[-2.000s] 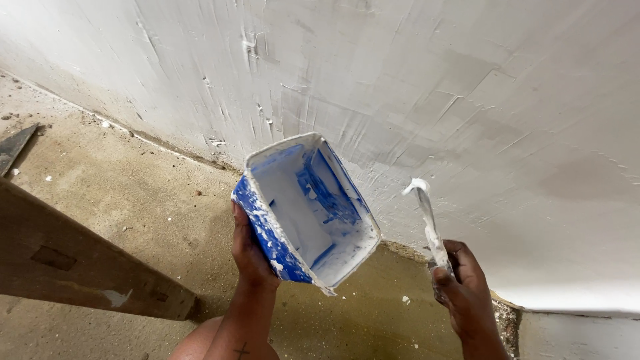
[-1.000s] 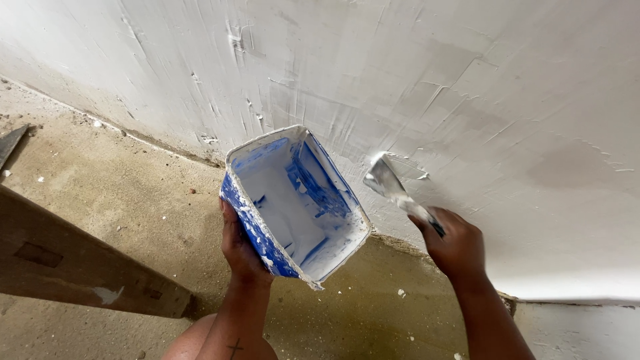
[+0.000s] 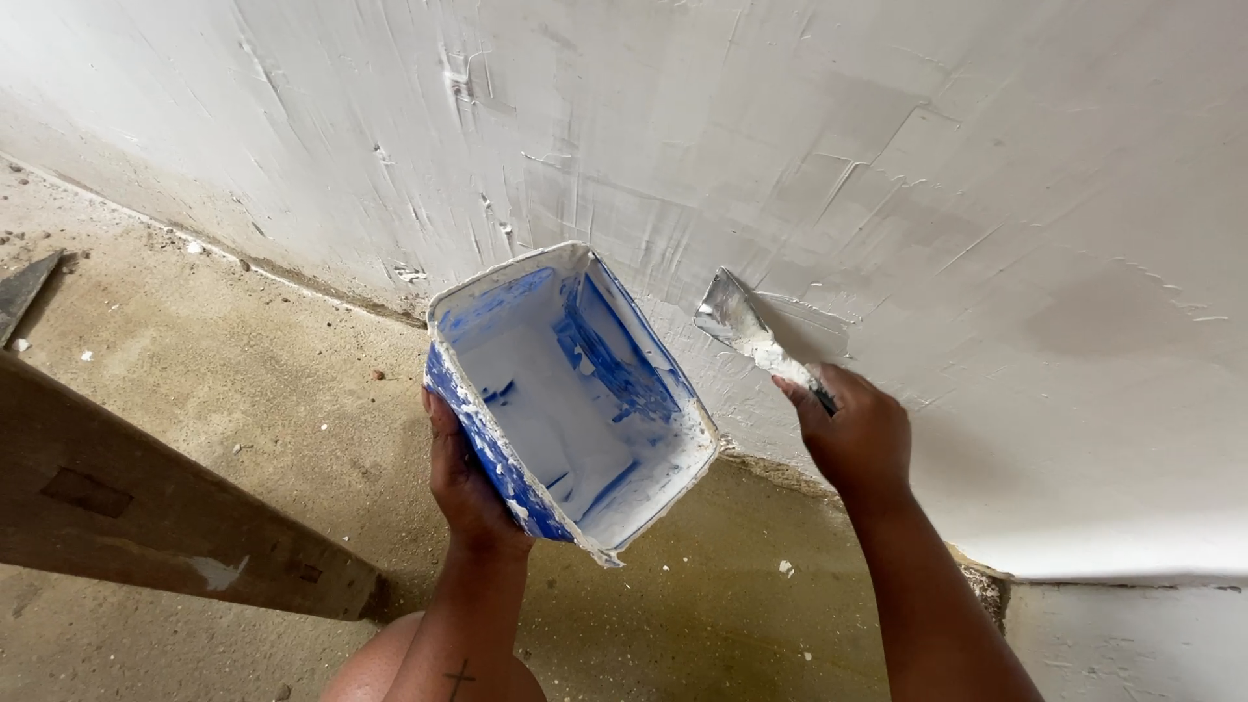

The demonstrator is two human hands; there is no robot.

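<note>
My left hand supports a blue plastic tub from its left side and underneath, with the open top tilted toward me. White filler paste coats the tub's inside and rim. My right hand grips the handle of a putty knife, whose wide metal blade lies at the wall to the right of the tub. White paste clings to the blade and its neck. The wall is coated in whitish filler with ridges and trowel marks, and a small raised line of paste runs beside the blade.
A wooden beam or leg slants across the lower left over the rough concrete floor, which has specks of dried paste. A dark flat piece lies at the left edge. At the lower right the wall meets a lower whitish surface.
My right hand has brought the putty knife from an upright hold beside the tub to the wall, where its blade now lies flatter. My left hand keeps holding the tub in nearly the same place.
</note>
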